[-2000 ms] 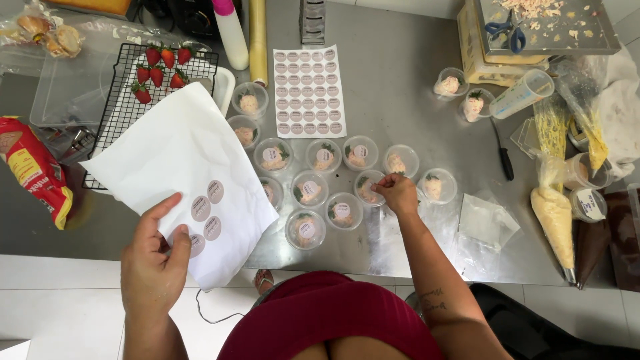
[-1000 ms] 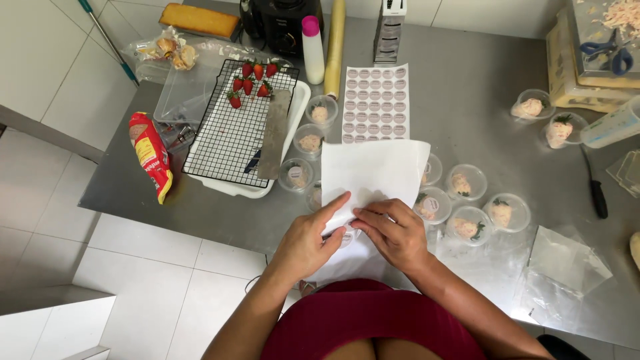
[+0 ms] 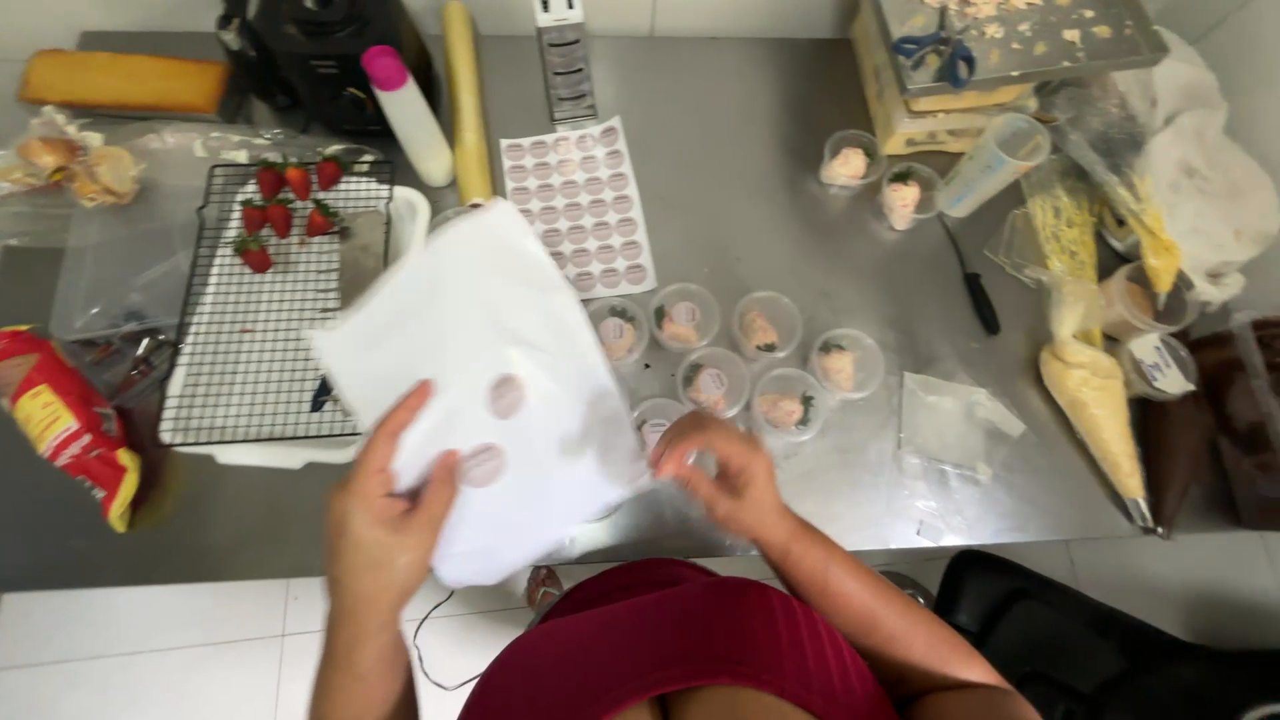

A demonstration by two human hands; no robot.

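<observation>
My left hand (image 3: 395,500) pinches the left side of a white sticker sheet (image 3: 480,320) that carries a few round labels (image 3: 507,396). My right hand (image 3: 722,470) is beside the sheet's right edge, blurred, fingertips close together; whether a label is between them cannot be told. Just beyond it stand several clear plastic cups (image 3: 790,404), each with a coated strawberry inside. Some cups, such as the one holding a strawberry near the middle (image 3: 712,383), bear a round label on top. The raised sheet hides part of the group.
A full label sheet (image 3: 578,210) lies behind the cups. At left are strawberries (image 3: 280,215) on a black wire rack (image 3: 260,350) and a red packet (image 3: 62,425). At right are two more cups (image 3: 903,197), a black-handled knife (image 3: 980,300), plastic squares (image 3: 955,425) and a filled piping bag (image 3: 1095,410).
One second ago both hands were together at the sheet. Now my right hand is apart from my left, beside the cups. The sheet shows fewer labels than two seconds ago.
</observation>
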